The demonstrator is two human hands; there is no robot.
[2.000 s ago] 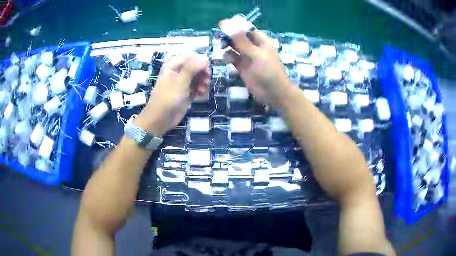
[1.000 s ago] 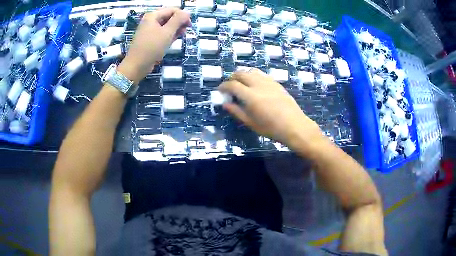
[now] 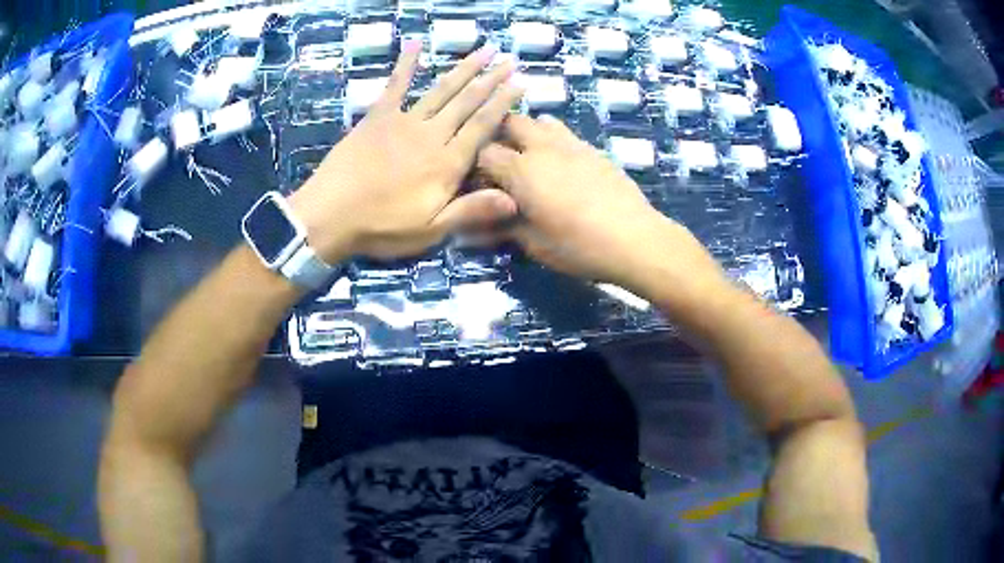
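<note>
A clear blister tray lies in front of me, with white wired components in rows of its pockets. My left hand is flat over the tray's left middle, palm down, fingers spread and pointing away. My right hand meets it at the thumb side, fingers curled and partly behind the left hand. Whether the right hand holds anything is hidden. The pockets under both hands are covered. The near edge of the tray shows strong glare.
Loose wired components lie jumbled left of the tray. A blue left bin and a blue right bin hold white components. Clear ridged sheets stand beyond the right bin. A pale rail runs along the far left edge.
My left hand has come down and right from the tray's far left and opened flat. My right hand has stayed near the middle; the component seen at its fingertips no longer shows.
</note>
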